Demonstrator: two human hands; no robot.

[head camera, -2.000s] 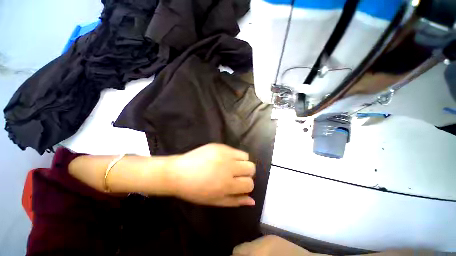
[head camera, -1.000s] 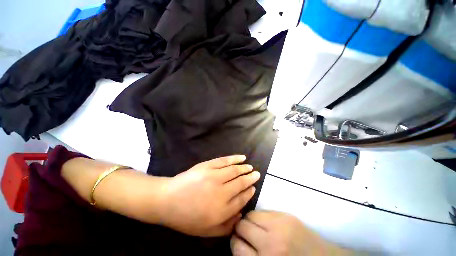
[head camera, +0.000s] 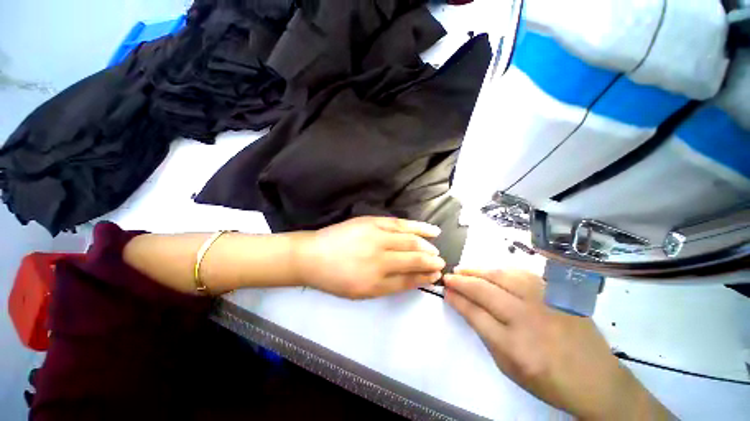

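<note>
A dark brown cloth panel (head camera: 354, 160) lies on the white table, its right edge beside the needle area of the sewing machine (head camera: 567, 99). My left hand (head camera: 374, 256) lies flat on the panel's near part, fingers together and pointing right. My right hand (head camera: 534, 329) pinches the panel's near right corner with its fingertips, close to my left fingertips. The presser foot (head camera: 511, 212) is just beyond and right of my hands. A grey-blue attachment (head camera: 573, 288) is partly covered by the machine head and my right hand.
A ruffled heap of dark cloth (head camera: 210, 74) lies beyond and left of the panel. A blue item (head camera: 148, 37) is behind it. A red plastic object (head camera: 34, 300) is at the lower left. A ruler strip (head camera: 329, 364) follows the table's near edge.
Both hands and the panel's near end have moved forward, towards the needle. The ruler strip and bare near table now show. The view of the machine head has shifted.
</note>
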